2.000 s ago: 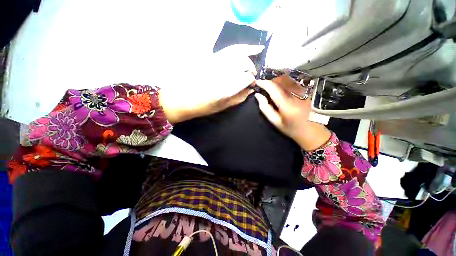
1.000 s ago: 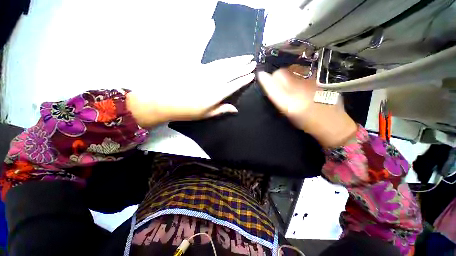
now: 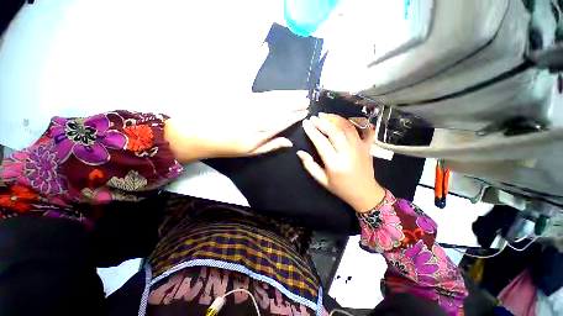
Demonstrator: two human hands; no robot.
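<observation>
A large black cut panel (image 3: 271, 179) lies on the white machine table, from the needle area down to the front edge. Its far part, with a pale stitch line, shows beyond my fingers. My left hand (image 3: 247, 126) lies flat on the panel left of the seam, fingers together, thumb apart, overexposed. My right hand (image 3: 339, 154) presses on the panel just right of the seam, its fingertips close to the left fingertips. The presser foot (image 3: 315, 94) is small and blurred just beyond the fingertips. The needle itself cannot be made out.
The sewing machine head (image 3: 450, 55) fills the upper right. A light-blue piece (image 3: 308, 13) is at the top. Orange-red snips (image 3: 441, 184) lie right of my right hand. Black scrap cloth (image 3: 497, 225) is at the far right. A yellow-tipped cord (image 3: 215, 305) hangs at my chest.
Since one second ago my right hand has moved left and now rests flatter on the panel beside the seam. The view has shifted, bringing the light-blue piece back in. My left hand stays on the panel.
</observation>
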